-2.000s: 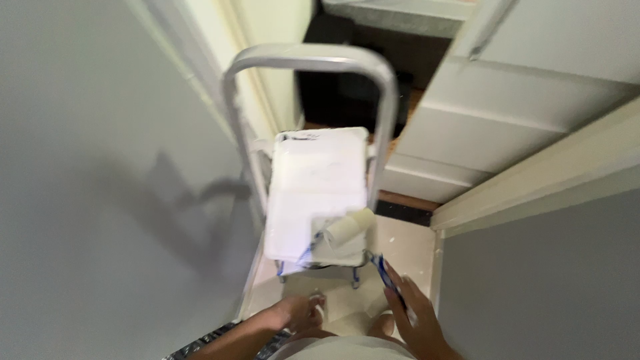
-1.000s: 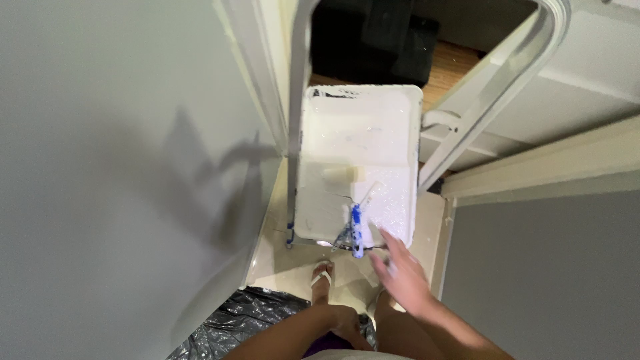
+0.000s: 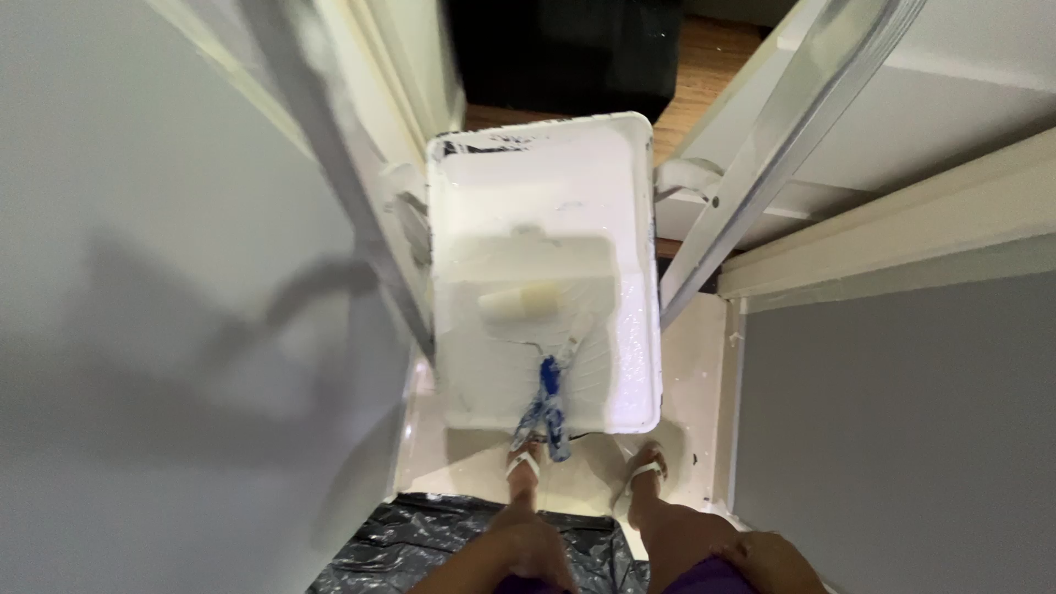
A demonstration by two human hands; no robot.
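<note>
A white paint tray (image 3: 528, 190) lies between the silver side rails of a stepladder (image 3: 763, 165), with wet white paint in it. On its lower half rests a paint roller (image 3: 520, 303) with a pale cover. Two paint-smeared blue handles (image 3: 553, 412) cross at the near rim; what tool the second belongs to is unclear. My left hand (image 3: 544, 549) hangs at the bottom centre, its fingers hidden or blurred. Beside the purple clothing (image 3: 705, 577) at my right thigh is my right hand (image 3: 767, 557), bent inward, its fingers unclear. Neither hand touches the tray or handles.
Grey walls (image 3: 891, 412) stand close on both sides. Black plastic sheeting (image 3: 412, 536) covers floor near my feet, which wear white flip-flops (image 3: 524, 462). A black object (image 3: 569, 58) stands on wooden flooring (image 3: 714, 62) beyond the ladder. White panels are at upper right.
The roller held over the tray by my right hand two seconds ago now lies in it, let go. My right hand has drawn back from the handles toward my thigh. The view is nearer the tray.
</note>
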